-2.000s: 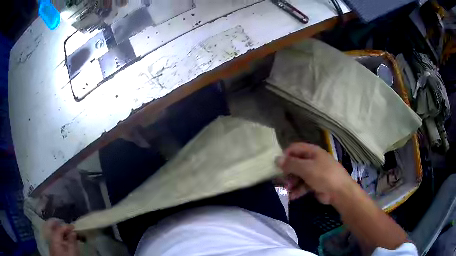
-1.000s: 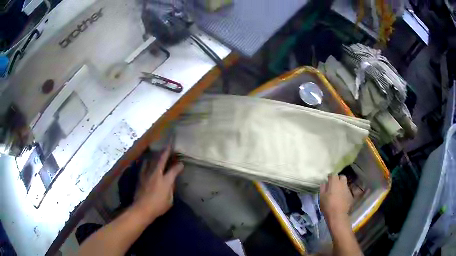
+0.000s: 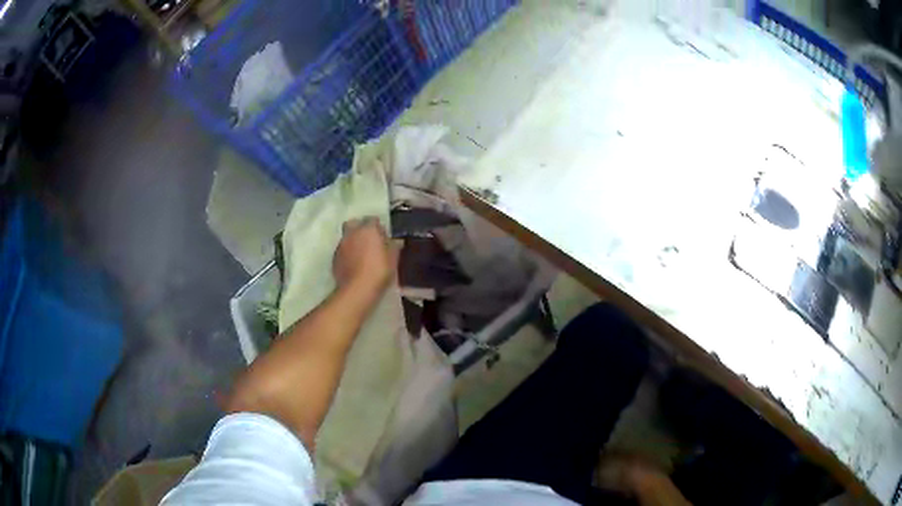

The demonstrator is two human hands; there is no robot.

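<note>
Pale khaki-green cloth lies lengthwise over the left work bin, from its far side down towards my lap. My left hand is on the upper part of this cloth; its fingers are partly hidden, so I cannot tell whether they grip it. My right hand is blurred and dark at the bottom, below the table edge, and its fingers cannot be made out. Brown scraps and paler cloth show inside the bin.
The white sewing table with its brown edge is on the right. The needle plate area and a bright-blue attachment are at its far right. Blue plastic crates stand behind the bin. A blue object is at far left.
The view has swung left from the khaki-green bundle and orange-rimmed bin to the left work bin. My left hand is now on cloth there; my right hand is away from the bundle, low and blurred.
</note>
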